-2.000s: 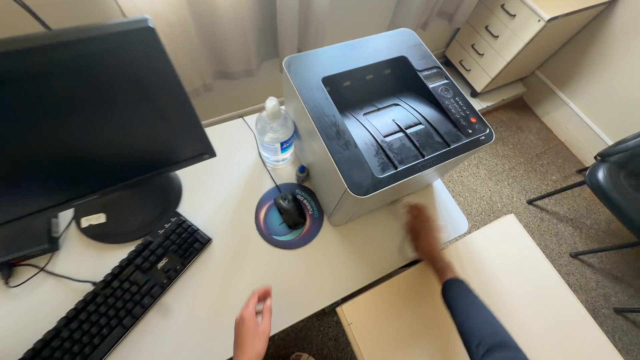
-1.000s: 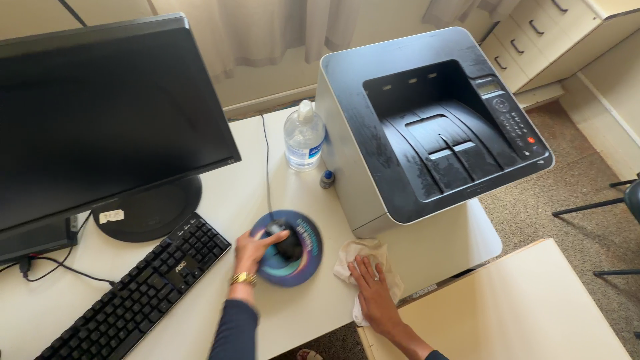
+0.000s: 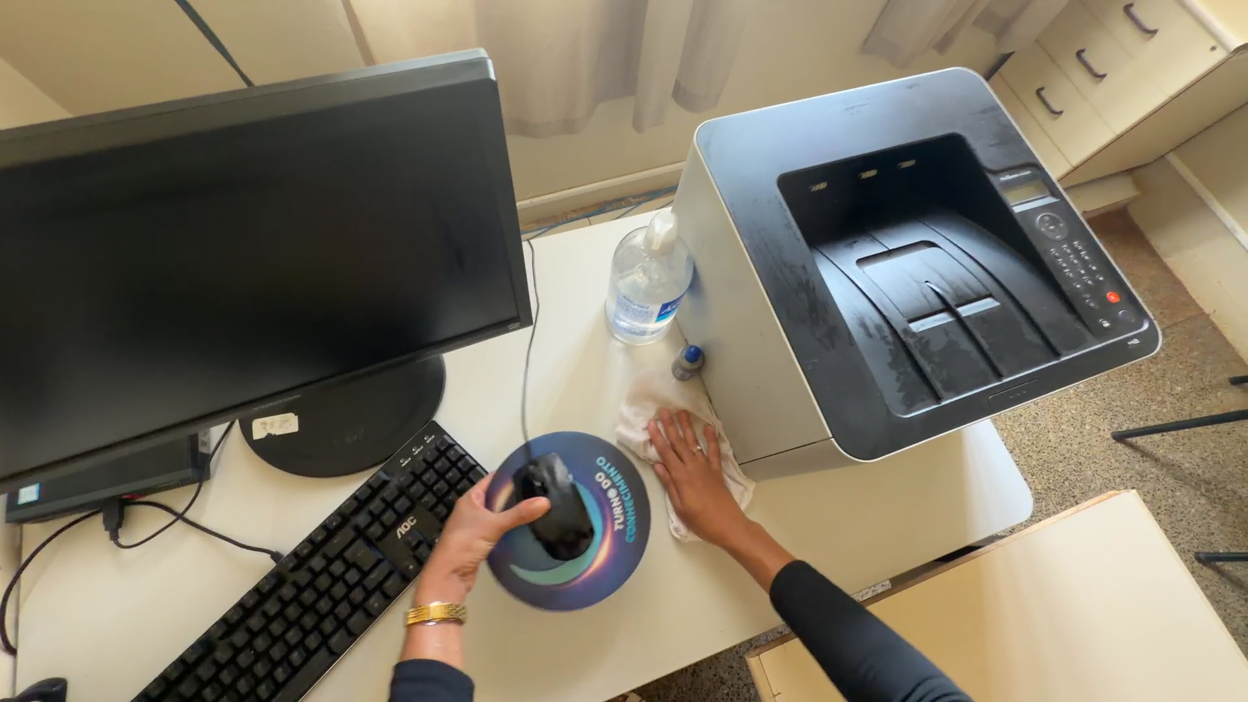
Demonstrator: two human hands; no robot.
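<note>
My left hand [image 3: 475,531], with a gold watch at the wrist, holds the left edge of the round mouse pad [image 3: 616,561], its thumb reaching over toward the black computer mouse [image 3: 558,507] that lies on the pad. Under my right hand [image 3: 694,473] a white cloth [image 3: 648,398] is pressed flat on the white desk [image 3: 702,604], beside the printer's side. A small blue-capped bottle [image 3: 688,362] stands just beyond the cloth, against the printer [image 3: 760,292]. Behind it is a clear plastic bottle [image 3: 645,292] with a blue label.
A black keyboard [image 3: 331,585] lies left of the mouse pad. The monitor [image 3: 263,253] stands behind it, with cables at its left. A separate pale tabletop [image 3: 1033,604] is at the lower right, a drawer cabinet [image 3: 1092,78] at the upper right.
My left hand has come up from the desk's front edge to the mouse pad. My right hand, earlier near the desk's right corner, has moved left with the cloth, toward the small bottle.
</note>
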